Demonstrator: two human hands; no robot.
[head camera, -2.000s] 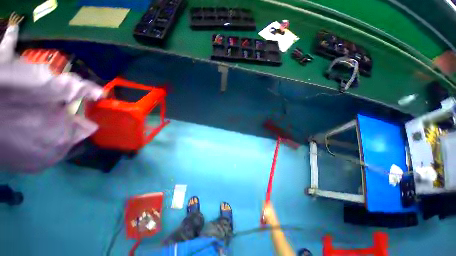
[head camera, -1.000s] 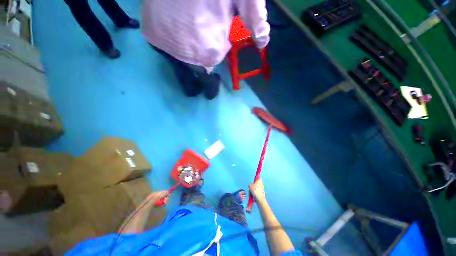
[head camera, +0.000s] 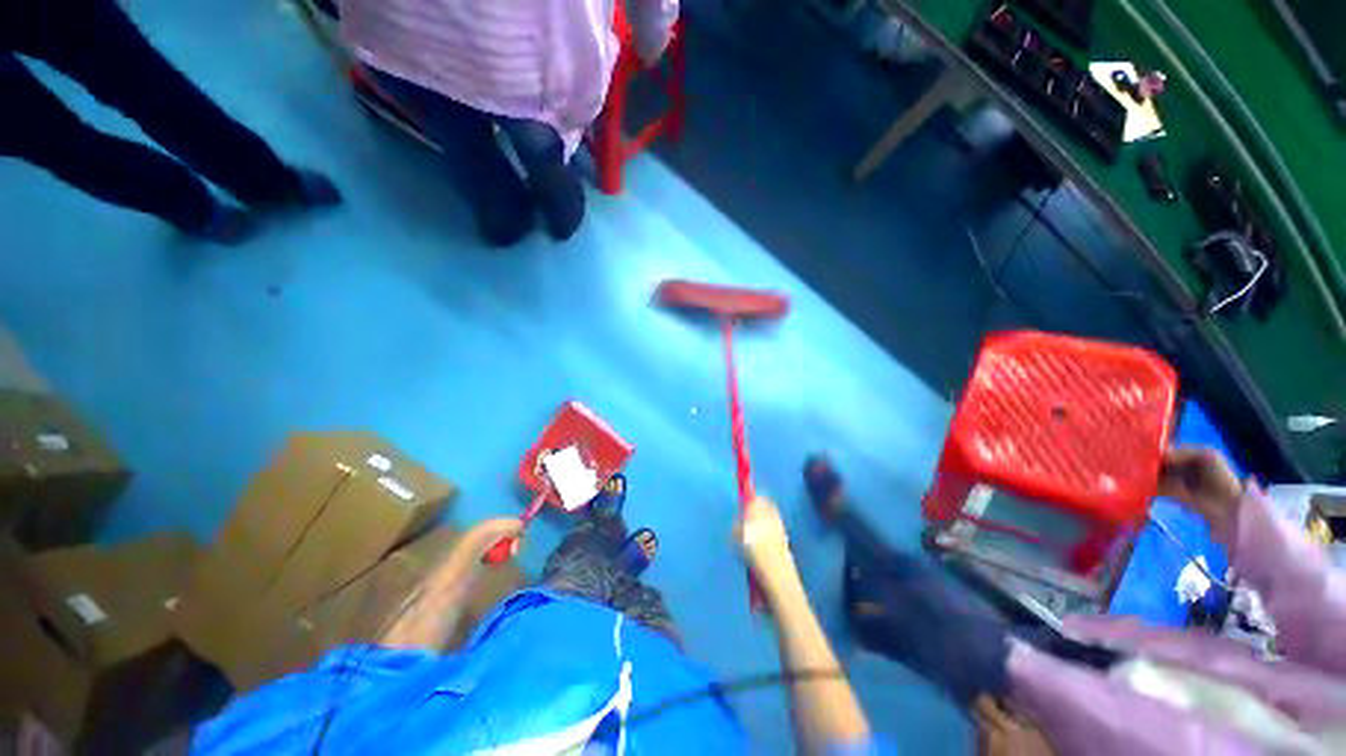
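My left hand is closed round the handle of the red dustpan, which is on or just above the blue floor in front of my feet. A white paper scrap lies in the dustpan over pale litter. My right hand grips the pink-red stick of the broom. The broom's wide red head is on the floor ahead, slightly right of centre, and is a little blurred.
Brown cartons stand at the left. A person in pink holds a red stool at the right, near the green workbench. Another person in pink stands ahead beside a red stool; dark-trousered legs show at upper left.
The white paper has gone from the floor into the dustpan. The broom head has moved left and turned. A person with a red stool has come into view at the right.
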